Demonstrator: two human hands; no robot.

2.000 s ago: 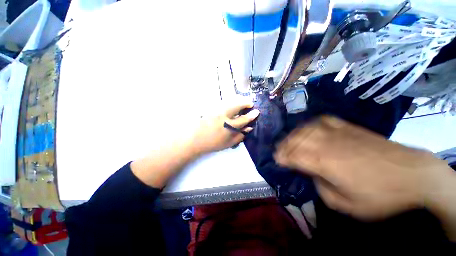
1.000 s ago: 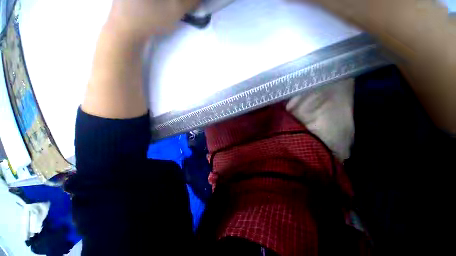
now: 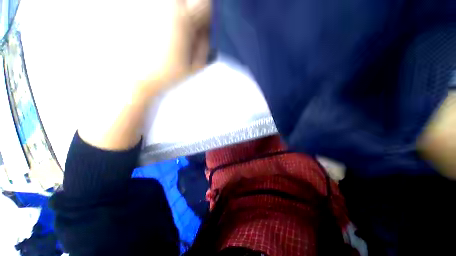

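The navy garment piece (image 3: pixel 320 75) is large and blurred, spread across the upper right and hanging over the table's front edge. My left hand (image 3: pixel 192 40) is blurred at the top, just left of the cloth's edge; whether its fingers hold the cloth cannot be told. My right hand (image 3: pixel 442 140) is cut off by the right edge of the picture, blurred, at the lower right side of the cloth; its fingers are not clear. The needle and machine head are out of view.
The measuring tape (image 3: pixel 215 140) runs along the front edge of the white table (image 3: pixel 100 55). Brown cardboard with blue tape (image 3: pixel 30 115) lines the table's left edge. A red checked apron (image 3: pixel 265 200) is below, with bright blue cloth (image 3: pixel 172 187) beside it.
The view has tipped down from the machine head to the table's front edge and apron. The navy cloth now covers the upper right, and my right hand has moved to the right edge.
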